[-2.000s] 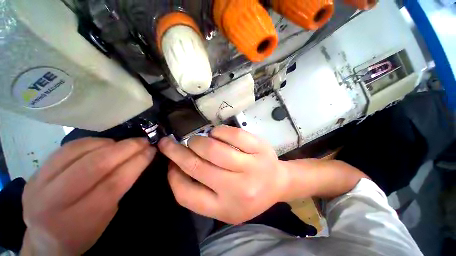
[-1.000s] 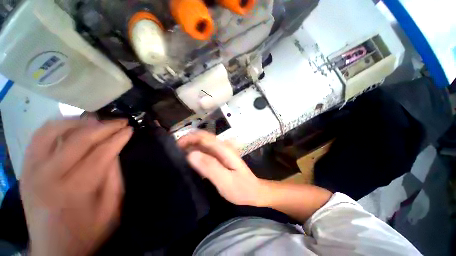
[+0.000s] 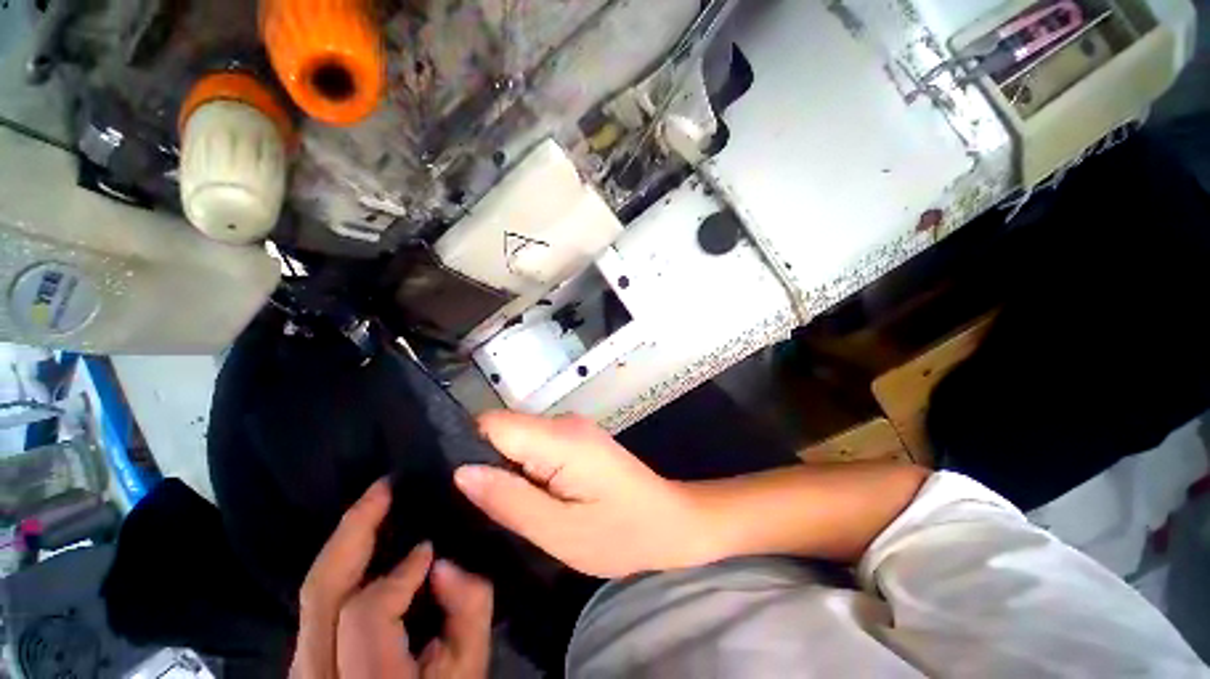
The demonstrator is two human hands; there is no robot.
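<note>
A dark garment piece runs from the presser foot of the overlock machine down over my lap. My right hand pinches the fabric edge between thumb and fingers, below and right of the foot. My left hand is at the bottom, cut off by the frame edge. Its fingers are apart and curled over the dark fabric; whether they grip it cannot be told. The machine head with the round badge is at the left. The needle area is dark and hard to make out.
A cream tension knob and an orange one stick out above. The white cloth plate extends right to an accessory tray with a pink item. A black fabric heap hangs at the right, beside wooden boards.
Both hands have moved down, away from the presser foot. My left hand has moved from beside the foot to the bottom edge. The camera view has shifted closer to the machine bed.
</note>
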